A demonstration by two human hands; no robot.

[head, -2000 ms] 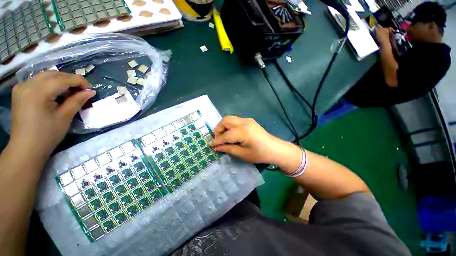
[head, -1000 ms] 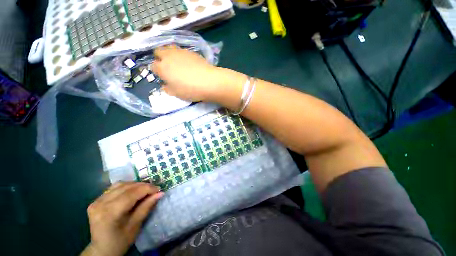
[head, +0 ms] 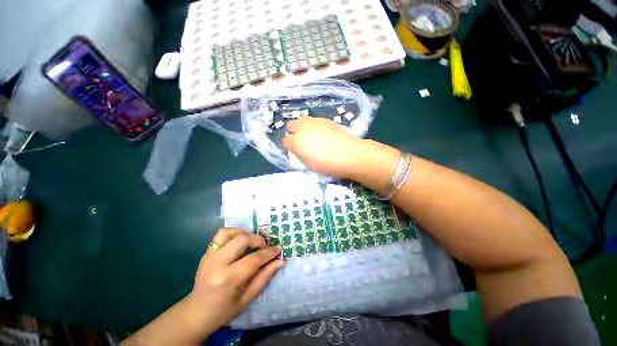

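Note:
The green PCB panel [head: 329,217], in two joined halves, lies on whitish bubble wrap [head: 338,287]. Its top row looks silver; most units show dark chips. My left hand [head: 237,267] has its fingertips at the panel's lower left corner; whether they pinch a shield is hidden. My right hand [head: 328,145] reaches into the ring-shaped plastic bag [head: 369,111]. Its fingertips are among the shields, and I cannot tell whether they hold one. Loose silver shields [head: 340,109] lie in the bag. My right forearm passes over the panel's upper right corner.
Behind the bag, a silver-covered panel [head: 314,47] lies on a white foam tray [head: 196,67]. A phone [head: 103,88], white case [head: 168,65] and orange fruit [head: 19,219] are left. Tape rolls [head: 427,23], a yellow stick [head: 461,71] and a black box with cables [head: 524,57] are right.
My left hand has gone from the bag to the panel's lower left corner. My right hand has gone from the panel's right edge into the bag. The view has swung left, showing the whole phone.

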